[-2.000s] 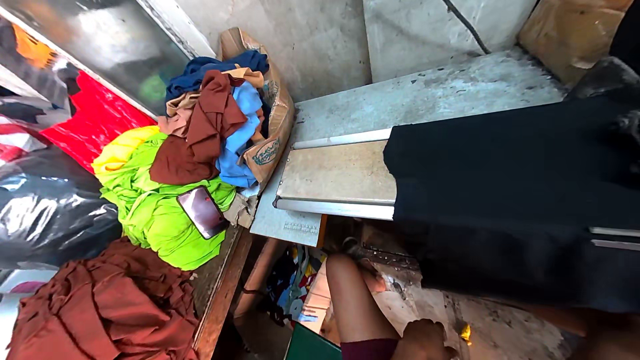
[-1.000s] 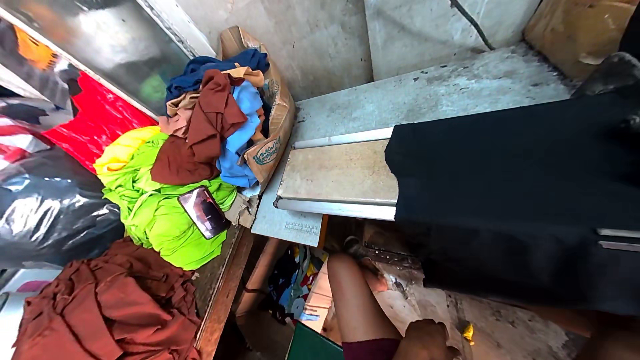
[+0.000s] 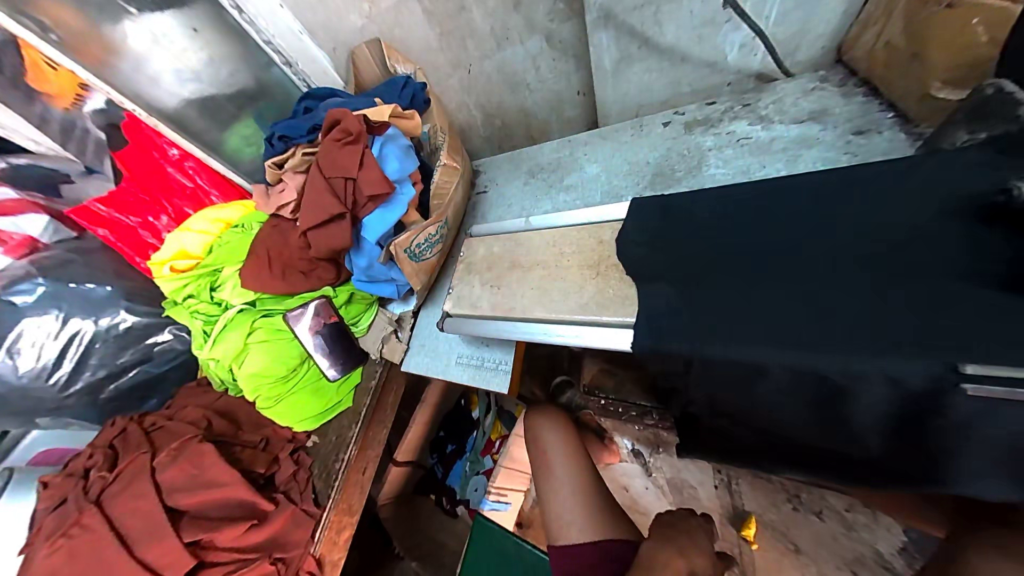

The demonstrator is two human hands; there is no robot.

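My left hand (image 3: 680,544) rests by my bare thigh at the bottom edge, beside the hem of maroon shorts (image 3: 592,558). Its fingers look curled, but their inner side is hidden, so whether it holds anything cannot be told. My right hand is not in view. Black fabric (image 3: 816,272) drapes over the grey worktop (image 3: 568,180) and hangs down its front edge, above my legs. Left of the fabric, a beige panel (image 3: 544,276) lies between two pale metal rails (image 3: 536,332). The fabric's left edge is uneven and covers part of the panel and rails.
Left, a phone (image 3: 324,338) lies on lime-green cloth (image 3: 264,352). Behind it, mixed cloth pieces fill a brown paper bag (image 3: 448,184). Rust-brown cloth (image 3: 184,496) and a black plastic bag (image 3: 88,320) sit nearer. A yellow scrap (image 3: 749,530) lies on the stained floor.
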